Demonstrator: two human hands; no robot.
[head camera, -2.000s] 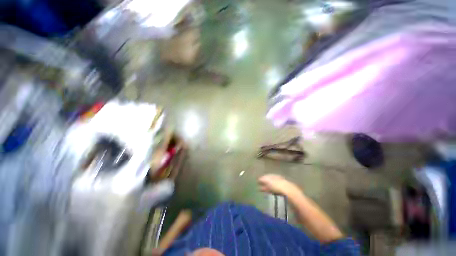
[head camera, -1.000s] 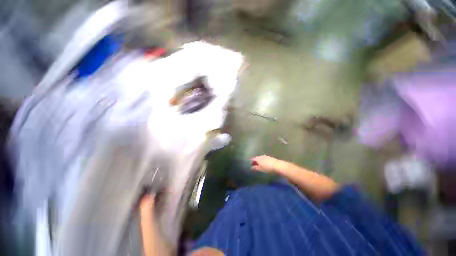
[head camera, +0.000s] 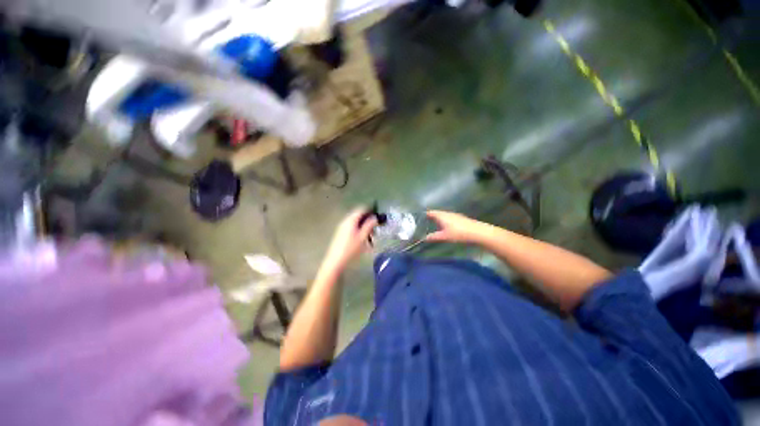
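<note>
A small clear spray bottle (head camera: 397, 227) with a black trigger head is in front of my shirt, over the floor. My left hand (head camera: 353, 239) is closed around the black head of the bottle. My right hand (head camera: 450, 226) is just right of the clear body, with its fingers apart. A small gap seems to show between them, but blur hides whether a fingertip touches. A pink garment pile (head camera: 117, 333) fills the lower left.
A carton (head camera: 350, 96) stands at the upper left beside a white frame with blue parts. A round dark stool (head camera: 215, 190) is at the left, and another dark round object (head camera: 629, 210) at the right. Pale cloths (head camera: 687, 250) lie at the right edge. Yellow floor tape (head camera: 604, 93) runs at upper right.
The view has turned away from the white board and iron. My left hand has moved from over the board to in front of my body and now holds the spray bottle.
</note>
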